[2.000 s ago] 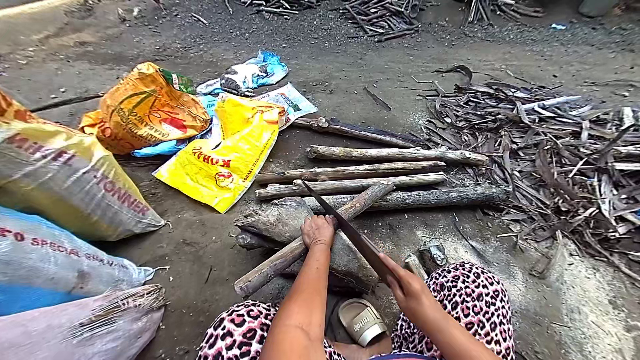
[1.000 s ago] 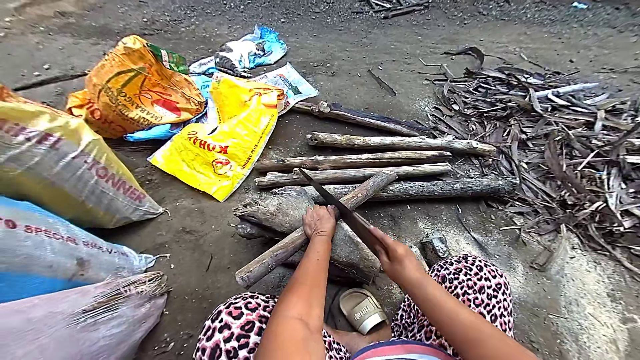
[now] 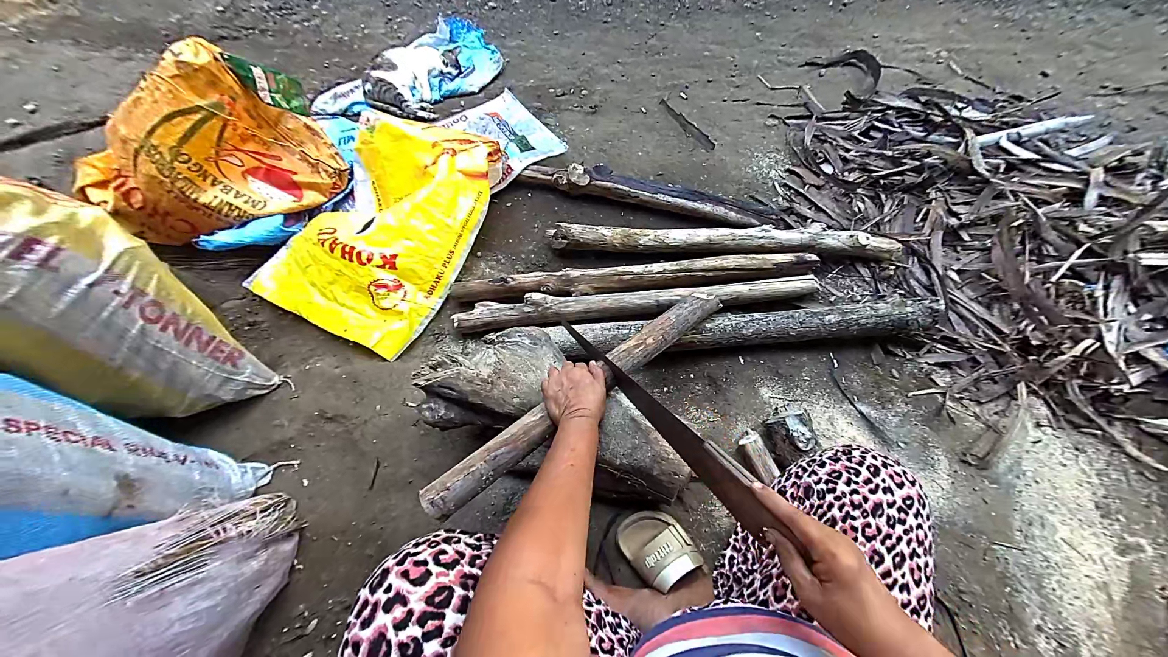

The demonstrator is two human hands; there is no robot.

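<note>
My left hand (image 3: 575, 392) is closed around a barkless wooden stick (image 3: 497, 458), pressing it down across a thick log (image 3: 497, 370) on the ground. A long handsaw (image 3: 671, 429) lies at a slant over the stick, just right of that hand, its narrow tip pointing up and left. My right hand (image 3: 812, 552) grips the saw's near end, low at the right; the handle is mostly hidden by the fingers. The stick's far end rests over a thicker grey branch (image 3: 812, 321). Short cut wood pieces (image 3: 789, 433) are on the ground beside the right knee.
Several branches (image 3: 721, 239) lie side by side beyond the log. Dry bark and leaf strips (image 3: 1013, 246) are heaped at the right. Filled sacks (image 3: 119, 306) stand at the left, with a yellow plastic sack (image 3: 392, 246) and a cat (image 3: 411, 73) on a blue sack behind. A slipper (image 3: 657, 547) is between the knees.
My right hand has drawn back toward me, to the lower right, with the saw, and more of the blade shows. My left hand stays on the stick.
</note>
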